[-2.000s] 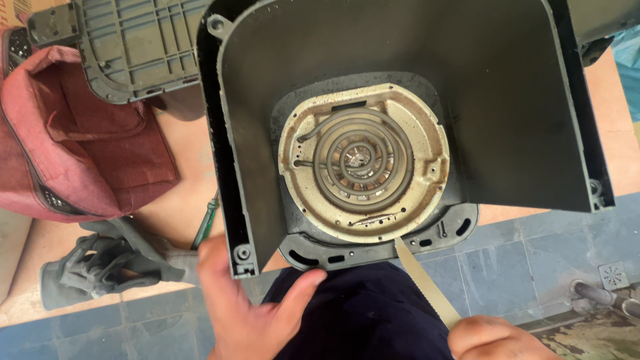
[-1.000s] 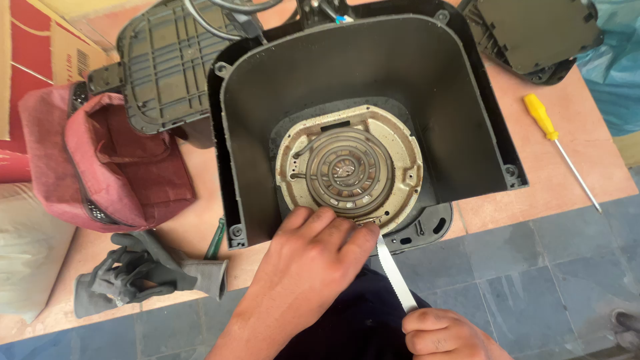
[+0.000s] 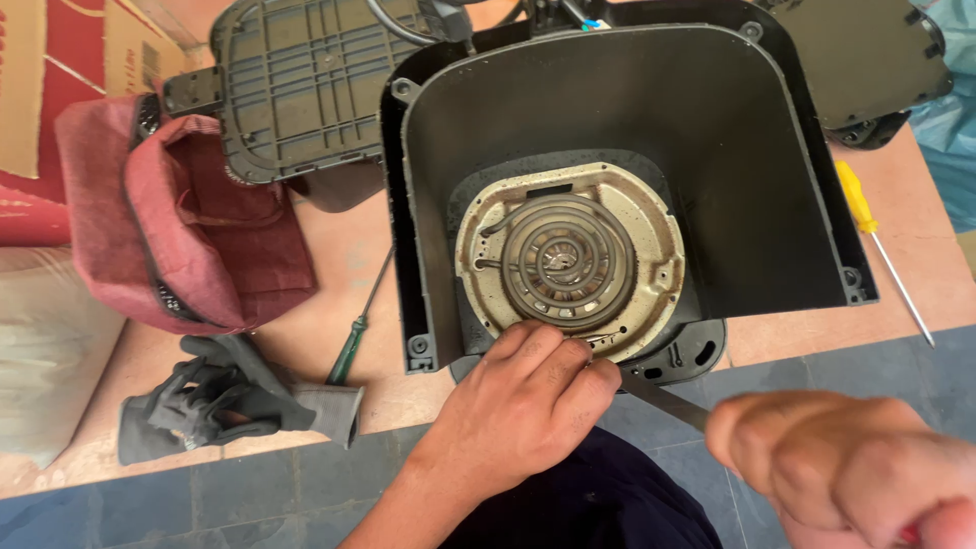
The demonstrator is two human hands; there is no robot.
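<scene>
A black plastic appliance housing (image 3: 610,99) stands open before me, with a metal heater plate (image 3: 659,229) and a coiled heating element (image 3: 564,259) inside. My left hand (image 3: 534,396) rests with bent fingers on the plate's near rim, below the coil; whether it pinches anything is hidden. My right hand (image 3: 839,457) grips one end of a thin metal blade, seemingly a hacksaw blade (image 3: 663,402). The blade's other end reaches the near rim of the plate beside my left fingertips.
Left lie a red fabric pouch (image 3: 221,244), grey work gloves (image 3: 229,396), a green-handled screwdriver (image 3: 351,351) and a ribbed black panel (image 3: 320,84). A yellow-handled screwdriver (image 3: 855,198) lies right, near another black panel (image 3: 869,61). The tiled ledge (image 3: 915,267) ends nearby.
My left hand has moved from the housing's lower left edge onto the near rim of the heater plate. My right hand still holds the blade. The view has shifted.
</scene>
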